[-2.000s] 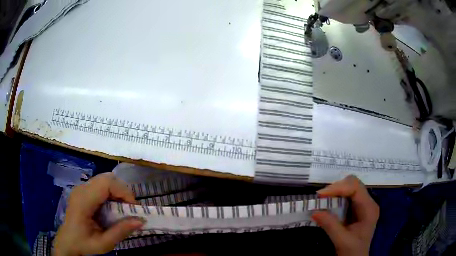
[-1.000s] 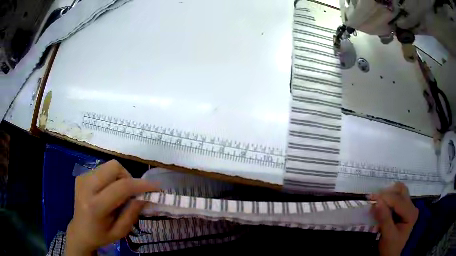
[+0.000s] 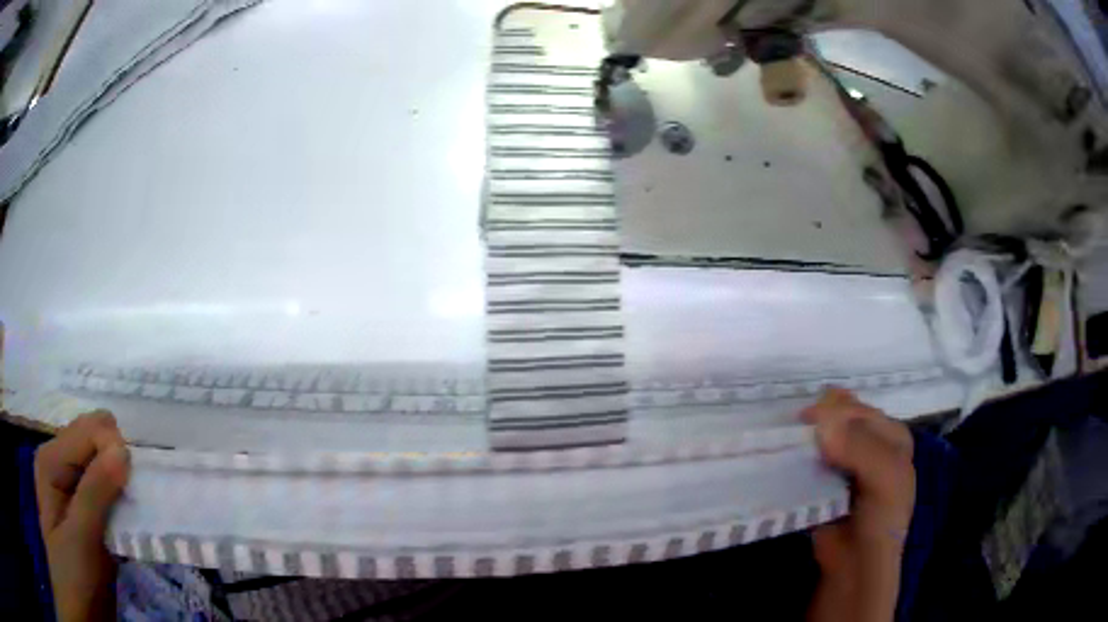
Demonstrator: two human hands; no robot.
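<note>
My left hand (image 3: 83, 498) and my right hand (image 3: 865, 474) grip the two ends of a long strip (image 3: 462, 504), stretched flat along the table's front edge. Its plain whitish face is up, with a dark-striped border along the lower edge. Another striped strip (image 3: 555, 292) lies lengthwise on the table, from beside the presser foot (image 3: 611, 83) down to the front edge. Its lower end meets the held strip. The cream sewing machine (image 3: 972, 116) stands at the upper right. The held strip is slightly blurred.
Black-handled shears (image 3: 933, 207) lie right of the machine bed (image 3: 753, 201). A white roll of tape (image 3: 970, 314) is at the right edge. Pale cut pieces (image 3: 116, 67) lie at the upper left. The printed ruler (image 3: 280, 395) looks faint and blurred. Striped fabric (image 3: 365, 598) shows below the table.
My hands have moved farther apart and drawn out a longer, wider stretch of strip, now up at the table edge with its plain face showing. The view has shifted right.
</note>
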